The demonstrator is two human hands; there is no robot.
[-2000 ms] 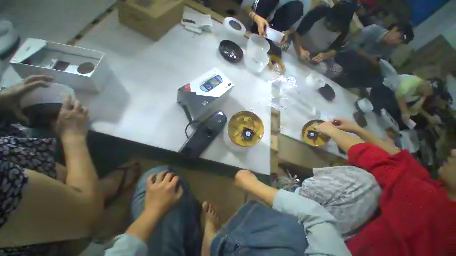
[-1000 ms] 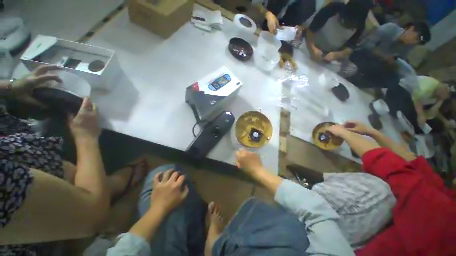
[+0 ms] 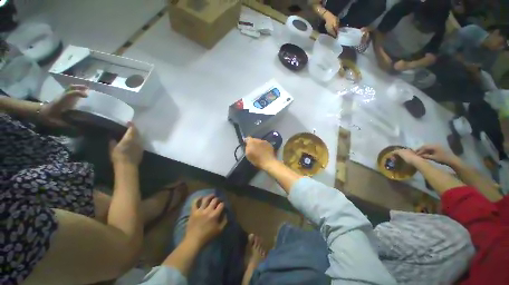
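My left hand (image 3: pixel 205 220) rests palm down on my jeans knee, fingers slightly apart, holding nothing. My right hand (image 3: pixel 260 153) is over the glossy black elongated device (image 3: pixel 240 171) near the table edge. Its fingers are curled beside the device's thin cord; whether they grip it is hidden. The device's far end shows beyond the hand. A gold dish (image 3: pixel 315 146) with a small black centre module (image 3: pixel 306 161) lies just right of my right hand. The printed retail box (image 3: pixel 265 109) stands behind the device.
At left, a neighbour's hands hold a round white and dark part (image 3: pixel 103 108) by an open white carton (image 3: pixel 146 83). A red-sleeved person works on another gold dish (image 3: pixel 397 170) at right. A dark bowl (image 3: pixel 293 57), clear tub (image 3: pixel 325 58) and brown carton (image 3: pixel 205 22) lie farther back.
My right hand has moved forward and left from the table edge onto the area of the black device. My left hand stays on the knee. The view has shifted, moving the scene rightward.
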